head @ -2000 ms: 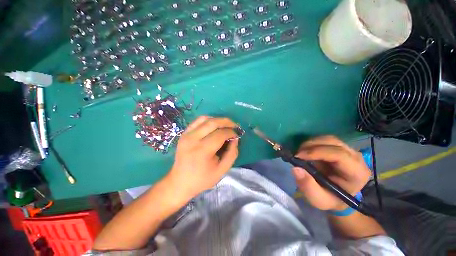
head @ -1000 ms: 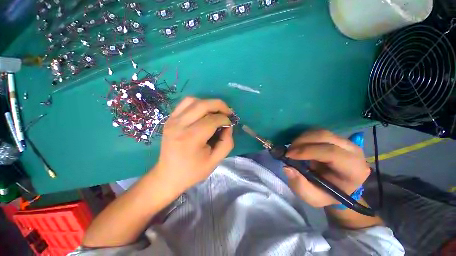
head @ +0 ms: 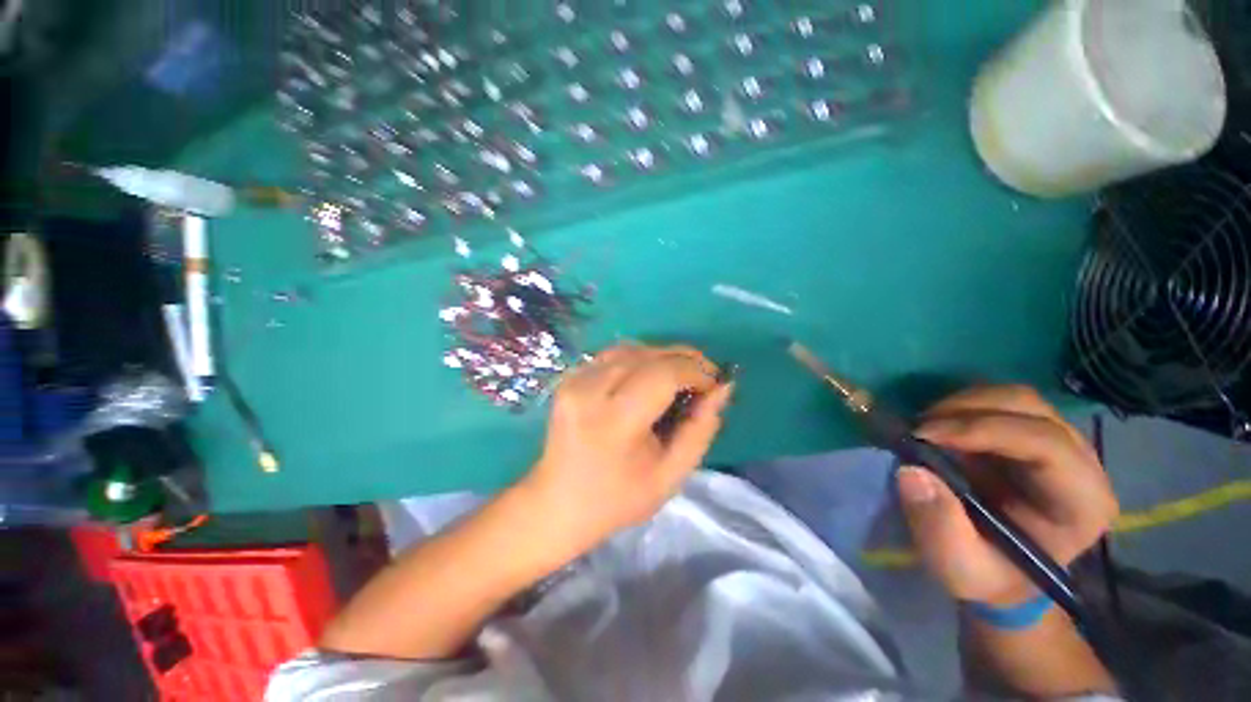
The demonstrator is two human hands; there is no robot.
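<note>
My left hand (head: 624, 432) pinches a tiny dark module (head: 726, 373) between thumb and fingers just above the green mat (head: 878, 261); its details are blurred. My right hand (head: 1013, 480) holds a soldering iron (head: 947, 473) like a pen. The iron's tip points up and left and is apart from the module, with a gap between them. A heap of wired components (head: 508, 333), silver-white with reddish leads, lies on the mat left of my left hand. A short pale strip (head: 752, 298) lies flat on the mat above the iron tip.
A clear blister tray (head: 604, 192) of small modules lies at the back. An off-white pot (head: 1098, 103) and a black fume fan (head: 1166, 295) stand at the right. A white bottle (head: 165, 188), pens (head: 198, 295) and a thin brush (head: 251, 422) lie left. A red crate (head: 227, 617) is lower left.
The view has shifted, so the scene sits further right and lower, and is blurred. The iron tip is farther from the module than one second ago. Both hands keep their holds.
</note>
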